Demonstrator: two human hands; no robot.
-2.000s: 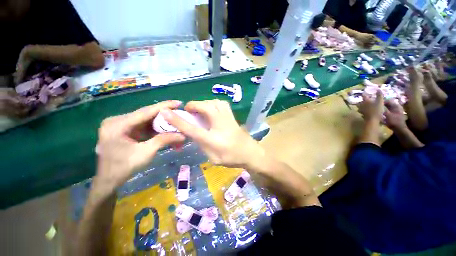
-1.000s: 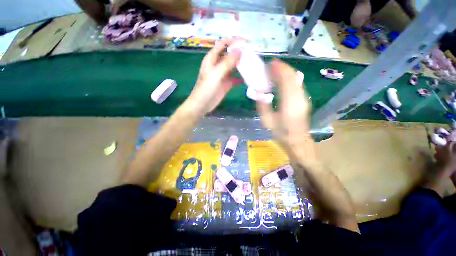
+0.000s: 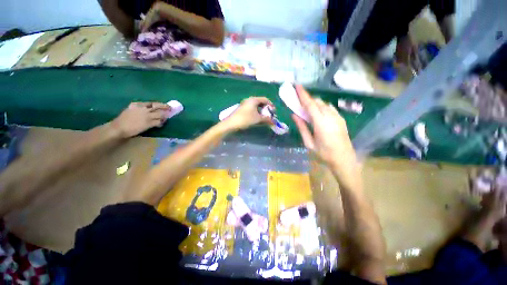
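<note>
My left hand [image 3: 248, 115] is over the belt, its fingertips closed on a small white shell with dark blue inside [image 3: 279, 127], partly hidden by the fingers. My right hand [image 3: 327, 129] holds a smooth white oblong shell [image 3: 290, 96] between thumb and fingers, pointing up and left, apart from the left one. On the mat [image 3: 253, 181], two pink part-built units with dark windows [image 3: 246, 219] lie overlapping, and another [image 3: 303, 212] lies to their right. A pale casing [image 3: 228, 112] lies on the belt beside my left hand.
Another person's hand [image 3: 142, 118] reaches from the left onto a pale casing [image 3: 174, 108] on the green belt [image 3: 61, 97]. A grey post [image 3: 408, 83] slants at the right. Pink parts [image 3: 158, 44] are heaped across the belt.
My hands have moved apart and lower, and each holds a shell. The upright unit above the overlapping pair is gone from the mat. Another person's hand has come in at the left.
</note>
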